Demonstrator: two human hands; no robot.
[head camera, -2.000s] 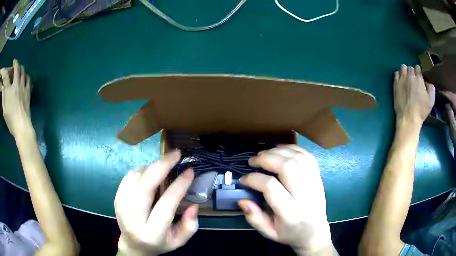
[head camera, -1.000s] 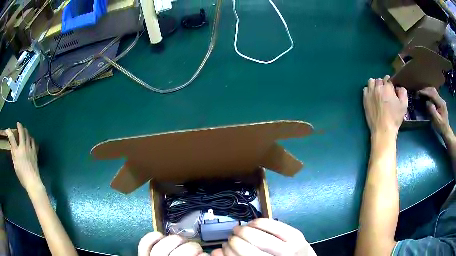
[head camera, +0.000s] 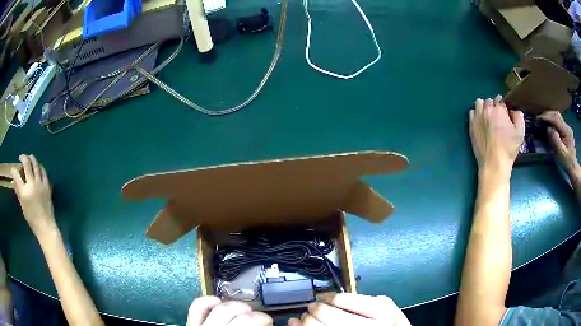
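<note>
An open mailer box (head camera: 347, 255) sits at the table's front edge, its brown lid (head camera: 267, 191) upright with side ears spread. Inside, a black cable bundle (head camera: 274, 256) lies across the back. A dark grey-blue power adapter (head camera: 288, 291) lies at the front, its pale plug part pointing back. A clear plastic bag (head camera: 241, 285) lies front left. A thin dark rod shows at the right inside. My left hand (head camera: 229, 313) and my right hand (head camera: 350, 311) are at the box's front wall, cut off by the bottom edge. Their fingertips are low in the picture and their hold is unclear.
Another person's hand (head camera: 35, 194) is at the far left on a brown box. At the right, a person's hands (head camera: 497, 134) work at a small open box (head camera: 541, 86). Behind are a blue bin (head camera: 111, 18), power strip (head camera: 35, 92), clear-sheathed cable (head camera: 216, 113) and white cable (head camera: 347, 76).
My hands have come out of the box interior to its front wall. The box sits lower in the picture as the view shifted. The adapter shows more fully, and a dark rod now shows at the right.
</note>
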